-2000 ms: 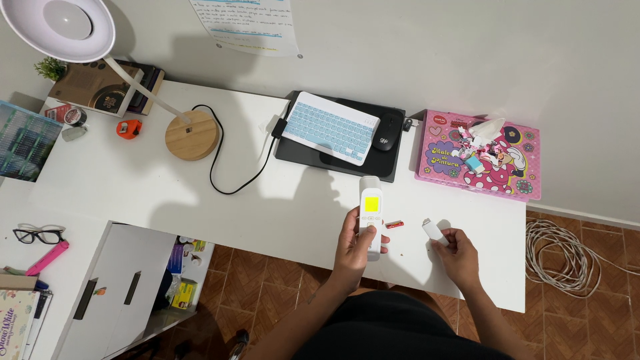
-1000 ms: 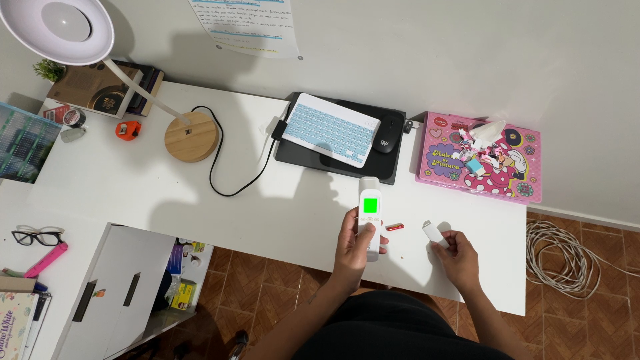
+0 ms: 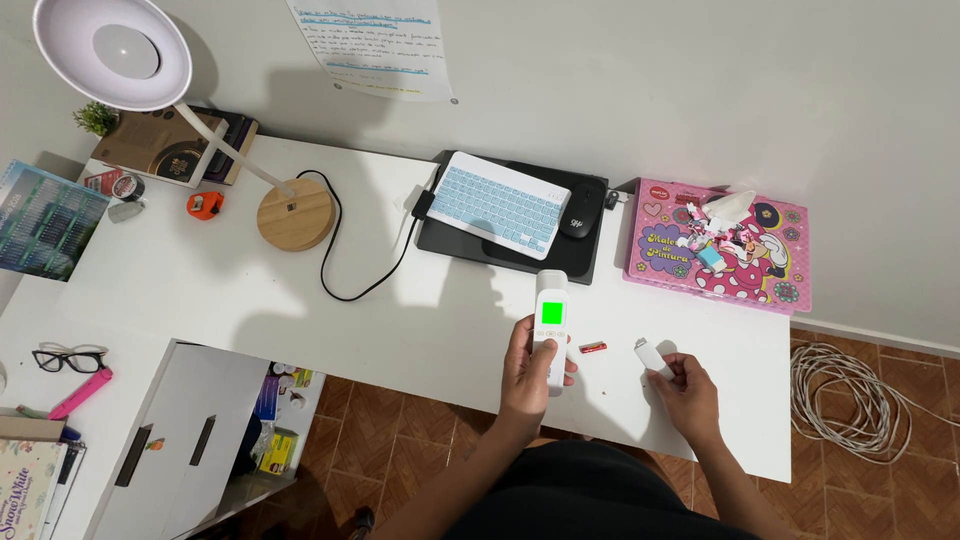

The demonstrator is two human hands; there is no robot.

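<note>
My left hand (image 3: 531, 371) holds a white handheld infrared thermometer (image 3: 552, 330) upright over the desk's front part, thumb on its button area; its small screen glows green. Between the hands a red battery (image 3: 592, 347) lies on the white desk. My right hand (image 3: 686, 394) grips a small white plastic cover (image 3: 653, 358), seemingly a battery cover, by its lower end, just right of the battery. Beyond the thermometer, a white keyboard with blue keys (image 3: 499, 202) and a black mouse (image 3: 583, 211) rest on a closed black laptop (image 3: 480, 253).
A pink paint case (image 3: 652, 281) with an eraser and scraps on top stands at the right. A lamp with a round wooden base (image 3: 296, 215), an orange tape measure (image 3: 205, 205) and glasses (image 3: 70, 361) are left. An open drawer (image 3: 304, 420) juts out below; coiled cable (image 3: 847, 401) lies on the floor.
The thermometer's screen was yellow two seconds ago and is green in the later frames. Both hands have stayed in about the same places, holding the same things.
</note>
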